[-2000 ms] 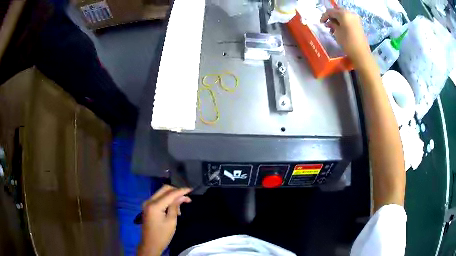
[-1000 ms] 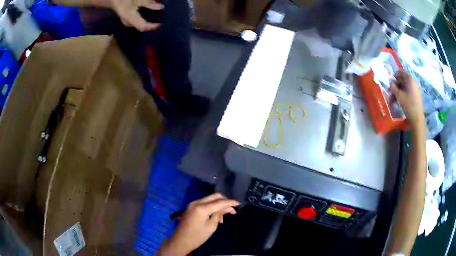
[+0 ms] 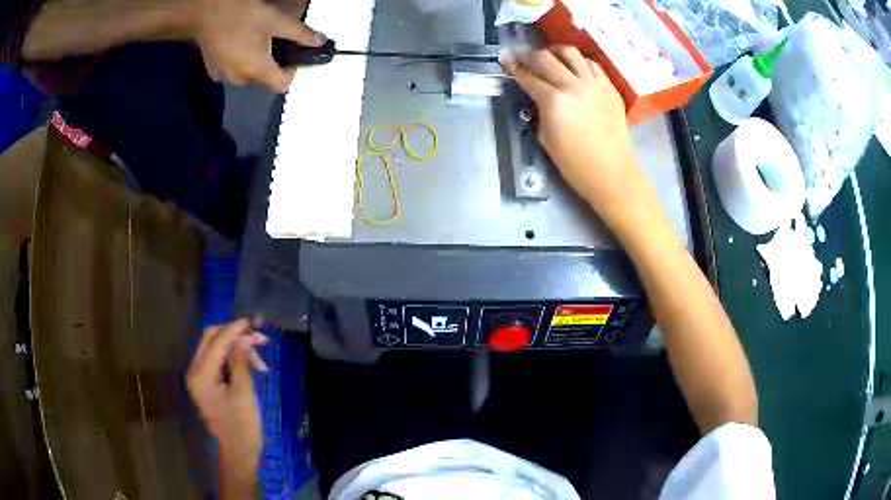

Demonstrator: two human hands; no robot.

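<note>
A black-handled rod (image 3: 305, 53) lies level across the top of the view, its grip in another person's hand and its thin shaft reaching the clear fixture (image 3: 477, 78). My right hand (image 3: 574, 109) is palm down at the fixture's right side, fingertips bent together at the shaft's far end. They hide that end and anything they pinch. My left hand (image 3: 227, 376) is at lower left, off the machine's front, fingers curled; whether it holds something thin cannot be told. The open orange-red carton (image 3: 674, 96) with white contents is beyond my right hand.
On the machine table (image 3: 440, 210) are a slotted clamp bar (image 3: 528, 166), yellow bands (image 3: 379, 200) and a white strip (image 3: 318, 146). The red button (image 3: 509, 334) is in front. A tape roll (image 3: 759, 176), dropper bottle (image 3: 740, 92) and plastic bag (image 3: 830, 107) are right; a cardboard carton (image 3: 88, 322) is left.
My right hand has left the carton and moved left to the fixture. Another person's hand now holds a rod over the table. My left hand has moved left. The camera view has turned back right.
</note>
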